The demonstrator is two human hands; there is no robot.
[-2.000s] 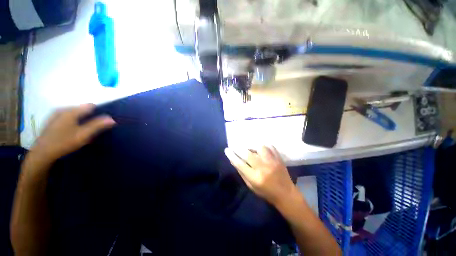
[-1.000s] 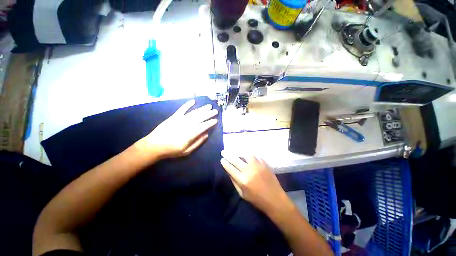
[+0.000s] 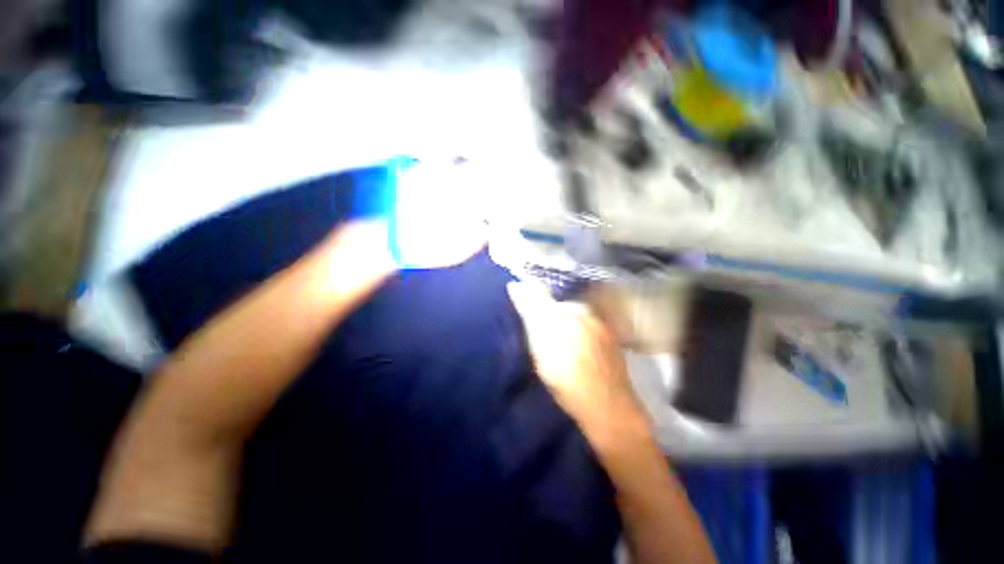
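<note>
The frame is blurred by motion. A dark navy garment piece (image 3: 429, 386) covers my lap and the table's front left, its upper edge running up to the needle area of the white sewing machine (image 3: 771, 209). My left hand (image 3: 369, 248) lies over the cloth's upper part; its fingers are hidden by the blue-rimmed lamp (image 3: 440, 215) and its glare. My right hand (image 3: 567, 336) is at the cloth's right edge, fingertips just below the presser foot area. Whether its fingers pinch the cloth is too blurred to tell. Needle and foot are not clear.
A black phone (image 3: 713, 355) lies under the machine arm, with blue-handled snips (image 3: 812, 370) to its right. A yellow and blue spool (image 3: 721, 72) stands on the machine. Blue baskets (image 3: 732, 512) are below the table at right.
My right hand has moved up from the table's front edge to beside the needle area. The camera view has shifted, and the lamp now covers my left fingers.
</note>
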